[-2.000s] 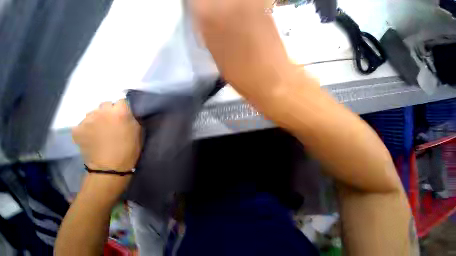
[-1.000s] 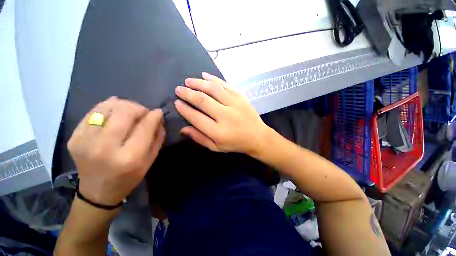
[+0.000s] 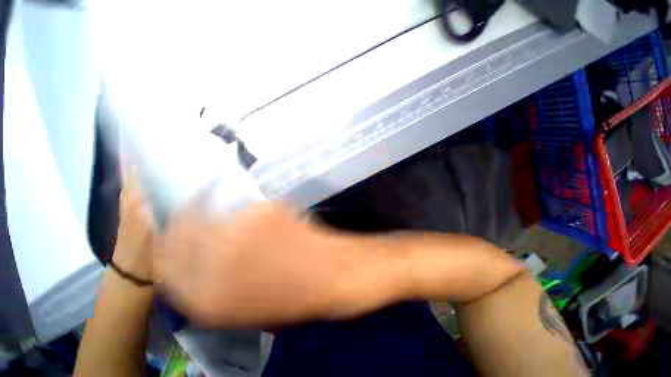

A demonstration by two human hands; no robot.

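Note:
The garment panel (image 3: 165, 158) shows its pale side, blurred and merging with the white table (image 3: 331, 74); a dark part hangs at its left. My right hand (image 3: 243, 265) is blurred, at the panel's near edge, and seems to grip it, fingers hidden. My left hand (image 3: 135, 228) is beside the dark part at the left, partly behind the pale cloth and my right hand; its fingers cannot be made out.
Small dark pieces (image 3: 235, 143) lie on the table near its ruled edge. Black shears (image 3: 465, 20) are at the top, cut off, with grey pieces (image 3: 555, 13) to their right. A blue crate (image 3: 563, 158) and red basket (image 3: 616, 199) stand at the right, below table height.
The panel's dark face, spread under both hands a second ago, has turned to its pale side. My right hand has moved left and nearer my body, in front of my left hand.

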